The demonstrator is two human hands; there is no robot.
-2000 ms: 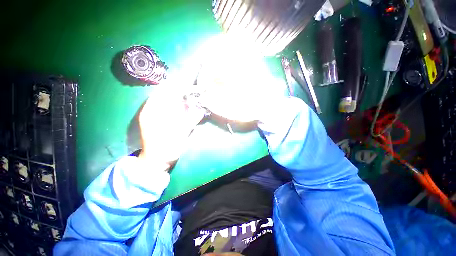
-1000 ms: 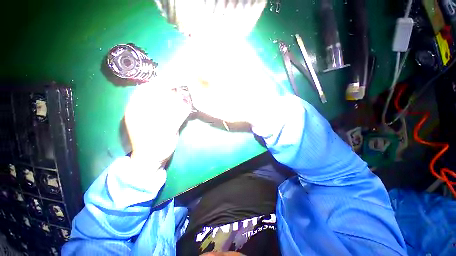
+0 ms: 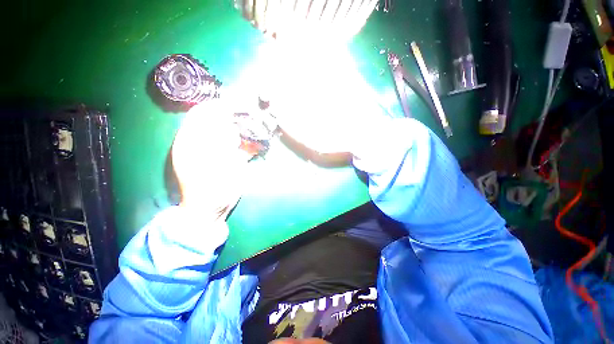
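A small silver and dark part (image 3: 256, 126) shows between the hands, partly lost in lamp glare. My left hand (image 3: 207, 151) is washed out white and holds the part at its fingertips. My right hand (image 3: 320, 124) is at the part's right side, its fingers hidden by glare, so I cannot tell whether it grips anything. A round module (image 3: 182, 78), black and silver with ringed face, rests on the green mat beyond my left hand.
The ribbed lamp shade (image 3: 310, 15) hangs above the hands. A black parts tray (image 3: 94, 175) is at left. Tweezers (image 3: 400, 80), a flat strip (image 3: 431, 89) and dark cylindrical tools (image 3: 495, 74) lie right. A white cord switch (image 3: 557, 45) and orange hose (image 3: 584, 252) are far right.
The lamp shade shows smaller and further left than in the oldest frame. The small part between the hands shows more clearly than before. The view has shifted slightly.
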